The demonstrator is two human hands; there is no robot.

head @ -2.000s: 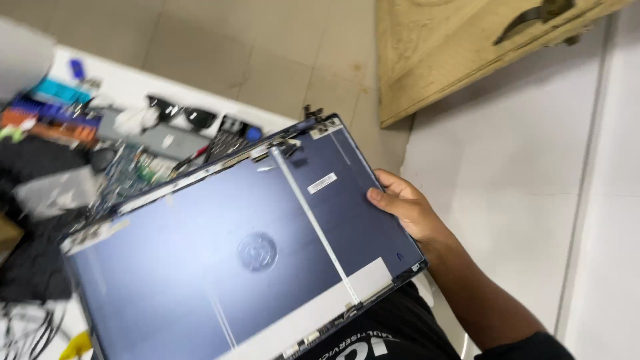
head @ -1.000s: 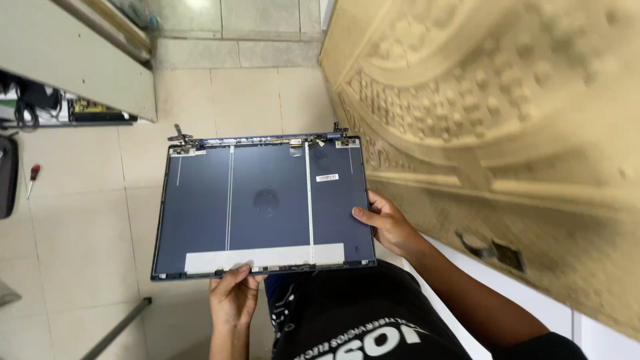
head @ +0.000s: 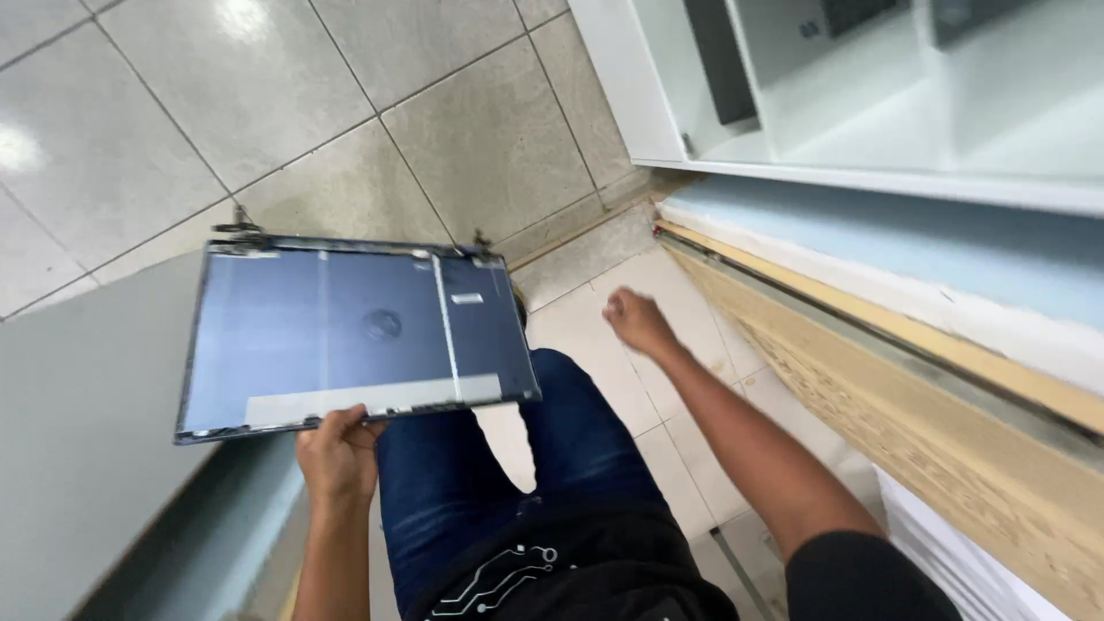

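Note:
A blue laptop lid shell (head: pixel 379 332), its inner side facing up, lies at a slight tilt over my legs. It has hinges at its far edge, pale tape strips and a round logo recess in the middle. My left hand (head: pixel 339 448) grips its near edge, the thumb on top and the fingers underneath, partly hidden. My right hand (head: pixel 636 321) is away from the shell, to its right above the floor, with its fingers curled in; nothing shows in it.
A white shelf unit with glass (head: pixel 845 103) stands at the upper right. An open wooden door (head: pixel 862 379) runs along the right side. A grey panel (head: pixel 95 414) is close to the shell at the left. Tiled floor (head: pixel 483 129) spreads ahead.
My right hand has let go of the shell's right edge and moved away to the right. The left hand keeps hold of the near edge. The view has shifted to a doorway and shelves.

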